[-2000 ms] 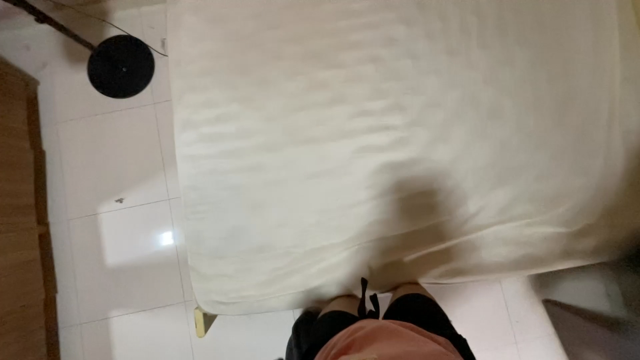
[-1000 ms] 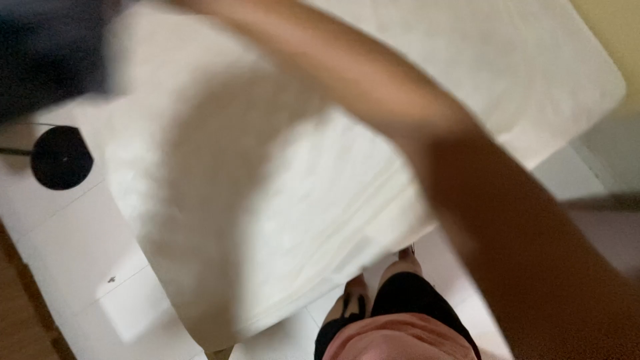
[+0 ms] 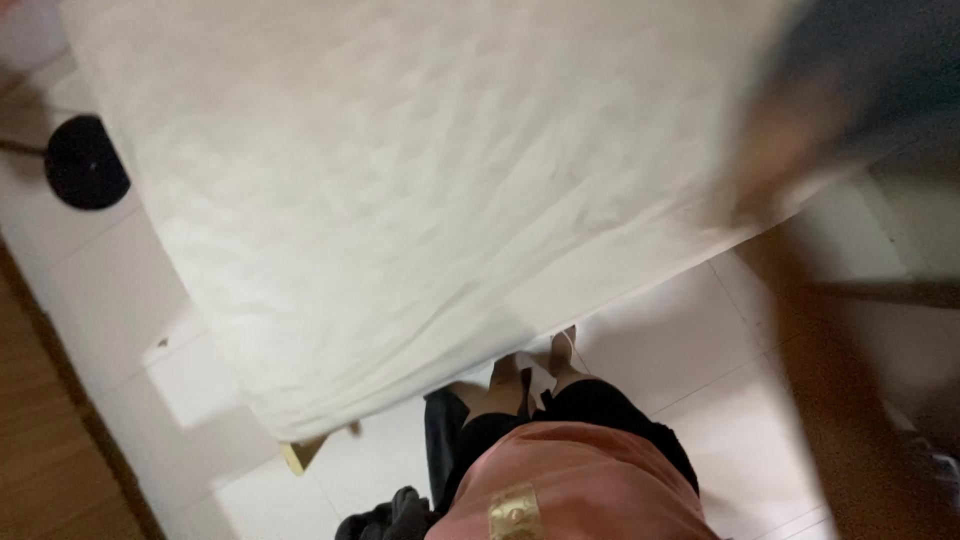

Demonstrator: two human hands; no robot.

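At the right, my right hand point(image 3: 787, 146) is a motion blur above the bed, with a dark blue cloth point(image 3: 892, 75) in its grip. The cloth spreads from the hand to the upper right corner, and its shape is blurred. Below them lies a mattress in a cream fitted sheet point(image 3: 390, 187), with creases running along its near side. A dark grey bundled cloth point(image 3: 390, 516) shows beside my pink top at the bottom. My left hand is not visible.
A round black stand base point(image 3: 88, 162) rests on the white tiled floor point(image 3: 690, 337) left of the bed. A yellowish bed-frame corner point(image 3: 296, 456) juts out under the mattress. Brown wooden furniture point(image 3: 45, 427) borders the lower left. My legs are close to the bed's near edge.
My right arm, out of view two seconds ago, reached across to the upper left one second ago. Now it is at the right, and the dark cloth has moved right with it. The view has turned.
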